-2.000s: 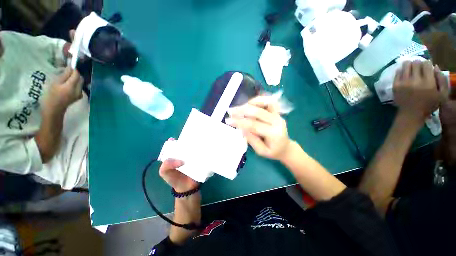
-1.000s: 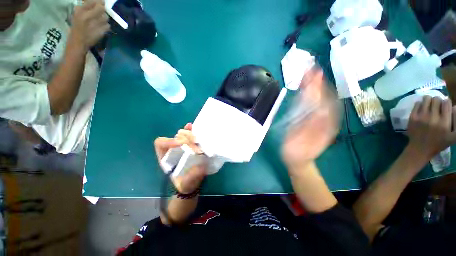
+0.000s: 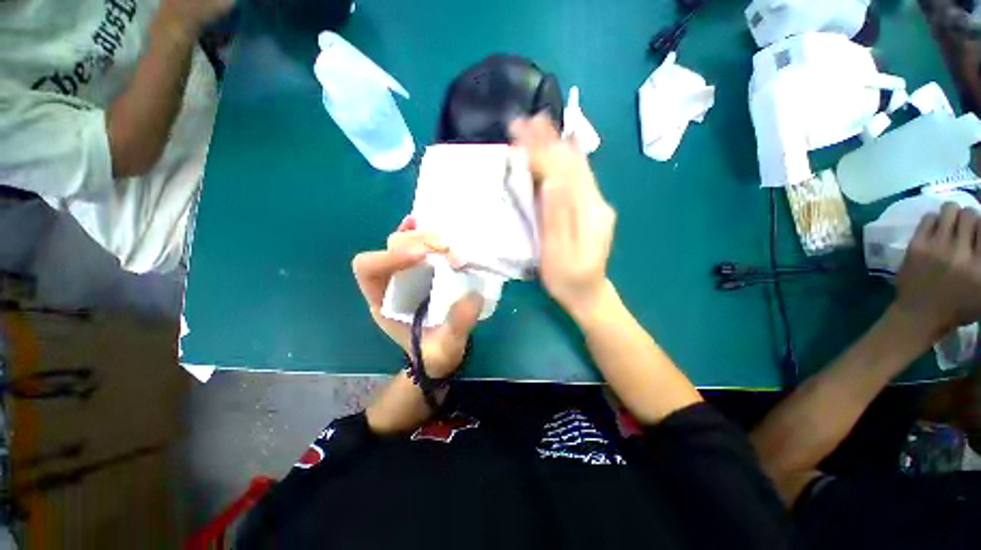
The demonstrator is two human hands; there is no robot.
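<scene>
A white security camera (image 3: 468,199) with a rounded black front is in the middle, its black end pointing away from me. My left hand (image 3: 414,279) grips its white rear bracket, and a black cable hangs by my wrist. My right hand (image 3: 572,215) lies flat along the right side of the housing, slightly blurred. Something white shows between the palm and the housing; I cannot tell if it is a cloth. A white antenna tip (image 3: 579,120) sticks out beyond my right fingers.
A translucent wash bottle (image 3: 366,105) lies behind left, a crumpled white cloth (image 3: 672,105) behind right. At right are wrapped cameras (image 3: 823,97), cotton swabs (image 3: 821,213), a larger bottle (image 3: 909,156), black cables (image 3: 777,275) and a neighbour's hand (image 3: 938,258). Another person's arm (image 3: 156,91) is at left.
The camera has turned so its black end points straight away from me. My right hand has come back from the right onto the housing's side.
</scene>
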